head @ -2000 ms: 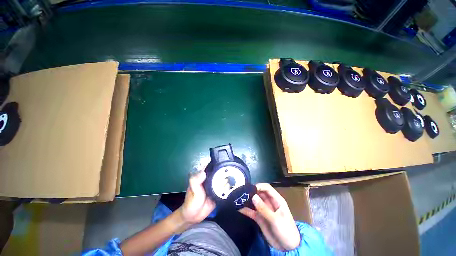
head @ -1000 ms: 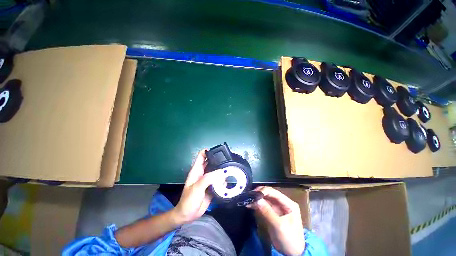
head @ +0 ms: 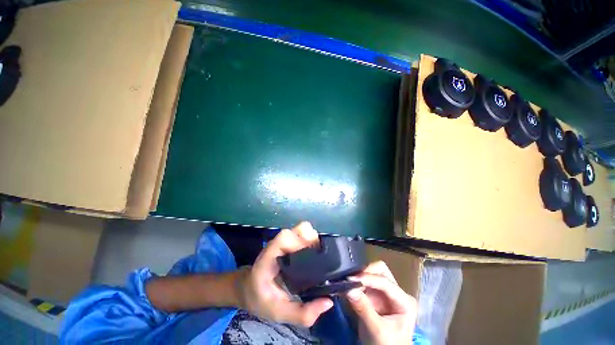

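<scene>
My left hand [head: 278,281] holds a round black housing [head: 322,261] just beyond the bench's front edge. The housing is tipped on edge, so its side shows and its open face is hidden. My right hand [head: 383,301] pinches a thin black logo cap [head: 330,290] between thumb and fingers, edge-on, right at the housing's lower side. Whether the cap is seated cannot be told. Finished units [head: 450,90] with pale emblems stand in rows on the right cardboard [head: 472,182].
Cardboard sheets [head: 74,101] lie at left with a housing [head: 8,74] at the picture's edge. The green work surface [head: 270,121] lies between the stacks. An open carton [head: 495,296] with whitish film [head: 438,296] is below at right. Another carton [head: 64,259] is at lower left.
The housing has turned from showing its white ring to standing on edge, with the cap now against its lower side. The view has shifted, so the bench and stacks appear higher and tilted.
</scene>
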